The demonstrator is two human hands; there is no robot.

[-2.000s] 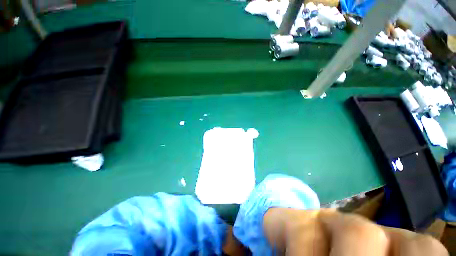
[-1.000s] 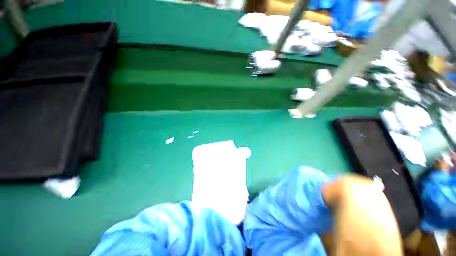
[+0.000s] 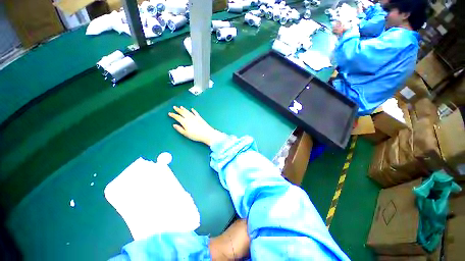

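My right hand (image 3: 192,125) is over the green bench (image 3: 265,120) beside the foot of the metal post, fingers spread and empty. White sheets (image 3: 153,196) lie on the bench at lower left, with a round white disc (image 3: 164,158) at their upper corner. My left sleeve covers their lower edge. Of my left hand (image 3: 228,241), only the wrist area shows at the bottom; the rest is hidden behind my right sleeve, so its hold cannot be told.
A black divided tray (image 3: 275,79) lies right of my hand. White cylinders (image 3: 121,68) lie on the conveyor beyond, near a grey post (image 3: 201,46). An open carton (image 3: 298,159) is below the bench edge. A person in a blue smock (image 3: 375,63) works at right.
The view has swung right; the stacked black trays left the picture. My right hand, earlier blurred near the lower right, now reaches forward over the bench with fingers spread.
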